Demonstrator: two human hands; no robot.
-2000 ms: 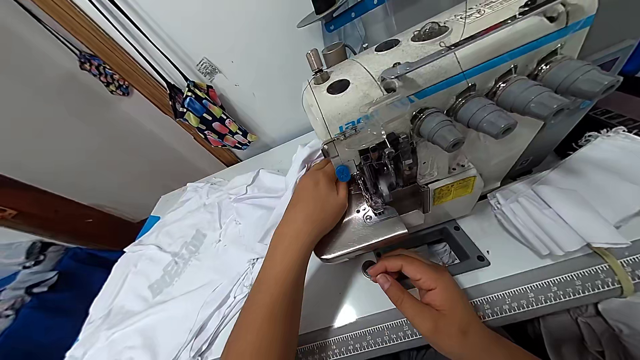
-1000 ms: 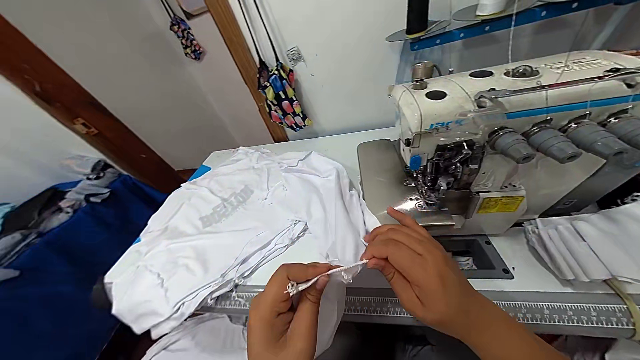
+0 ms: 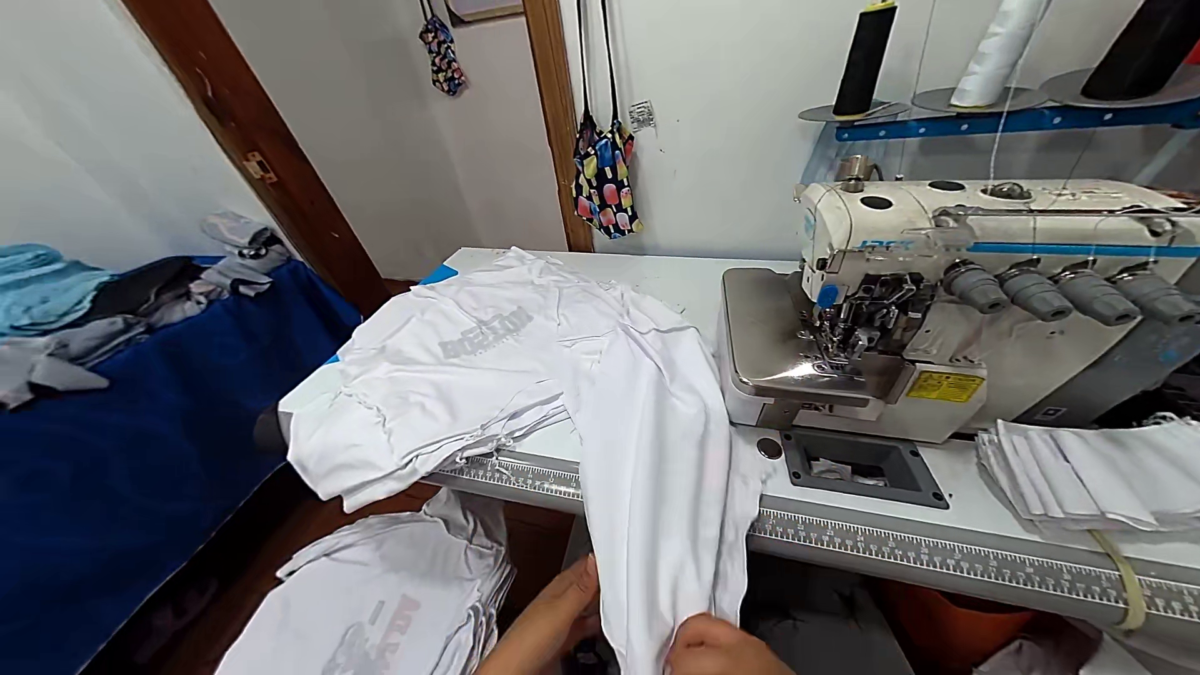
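A long piece of white knit fabric (image 3: 647, 450) hangs from the sewing table over its front edge. My right hand (image 3: 717, 647) grips its lower end at the bottom of the view. My left hand (image 3: 562, 605) is at the left side of the same fabric, its fingers partly hidden behind it. White printed garments (image 3: 450, 347) lie piled on the table, joined or touching the hanging piece. The overlock sewing machine (image 3: 984, 300) stands to the right; its presser foot area (image 3: 839, 347) has no fabric under it that I can see.
Folded white pieces (image 3: 1087, 473) lie on the right of the table. A measuring tape (image 3: 937, 553) runs along the front edge. More printed garments (image 3: 375, 591) are stacked below left. Thread cones (image 3: 984, 56) stand behind the machine. A blue-covered surface (image 3: 159, 441) holds clothes at left.
Both hands have moved down, away from the machine, where they were at first. The white fabric now hangs long over the table's front edge. The view has swung left.
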